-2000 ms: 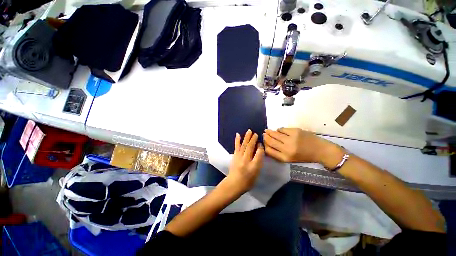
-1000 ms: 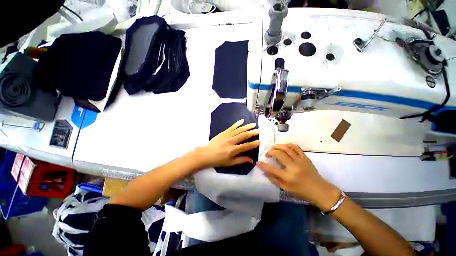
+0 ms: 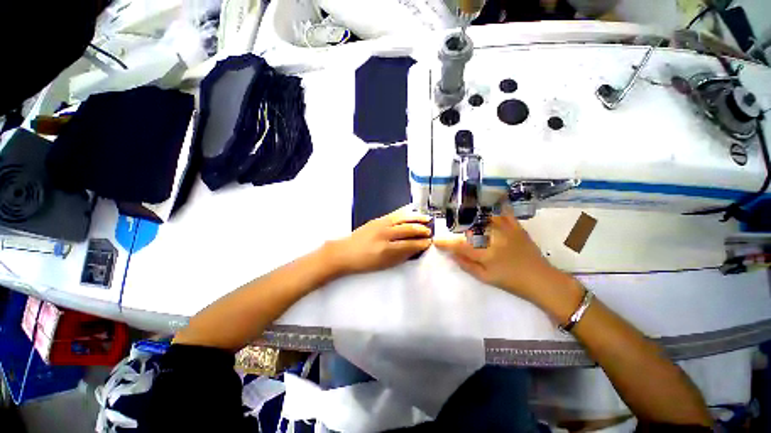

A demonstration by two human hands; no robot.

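A dark navy cut panel (image 3: 380,182) lies on the white backing strip (image 3: 397,338) left of the needle area of the white sewing machine (image 3: 634,135). A second dark panel (image 3: 382,100) lies behind it. My left hand (image 3: 385,243) lies palm down on the near end of the nearer panel, fingertips close to the presser foot. My right hand (image 3: 503,254) is on the white cloth at the foot's right, its fingers partly hidden behind the metal parts. The backing strip hangs over the table's front edge to my lap.
A fanned panel stack (image 3: 254,123) and a larger black fabric pile (image 3: 127,148) lie at the left. A grey coiled roll (image 3: 30,190) is at far left. A small brown patch (image 3: 580,232) lies on the machine bed. A red crate (image 3: 84,338) stands below the table.
The panels and strip have moved away from me past the needle area. Both hands have moved closer to the presser foot. The left hand has slid to the panel's near end.
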